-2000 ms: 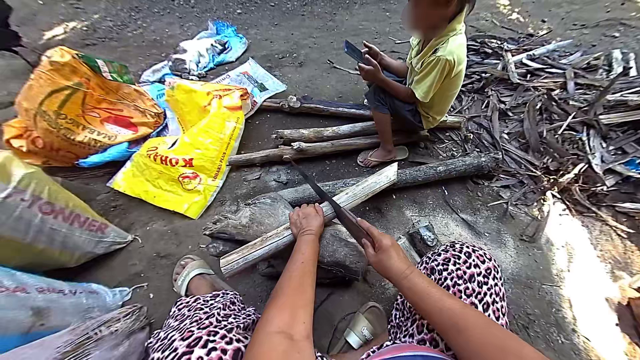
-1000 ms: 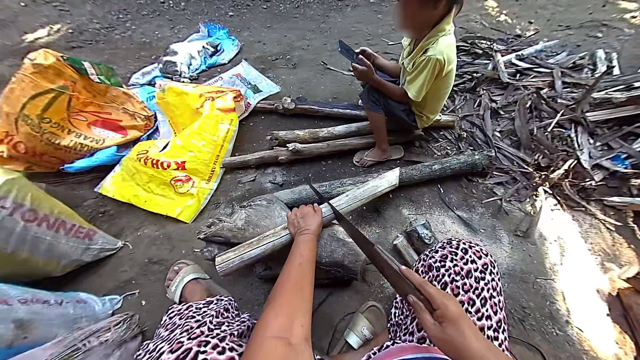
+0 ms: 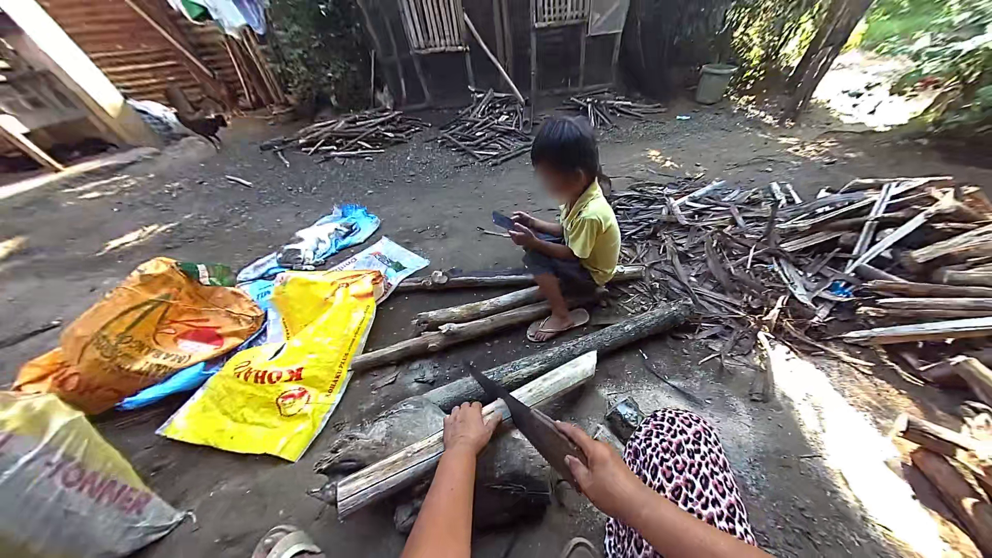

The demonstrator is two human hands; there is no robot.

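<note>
My left hand (image 3: 470, 428) rests on a pale split piece of wood (image 3: 395, 467), which lies slanting across a thick log (image 3: 515, 474). In my right hand (image 3: 601, 467) is a dark machete (image 3: 535, 428); its handle is hidden by my fingers, and its blade points up and left, over the split wood just right of my left hand. Whether the blade touches the wood I cannot tell. Behind the split piece lies a long grey log (image 3: 573, 346).
A person (image 3: 590, 236) holding a dark flat device (image 3: 504, 221) sits on poles (image 3: 465, 335) just ahead. Yellow (image 3: 271, 395) and orange (image 3: 155, 333) sacks lie left, a filled sack (image 3: 70, 480) nearer. A heap of split wood (image 3: 883, 232) is at right.
The view has tilted up, now showing the yard behind. My right hand with the machete has shifted: a second ago the blade was lower right of the wood. My left hand stays on the split wood.
</note>
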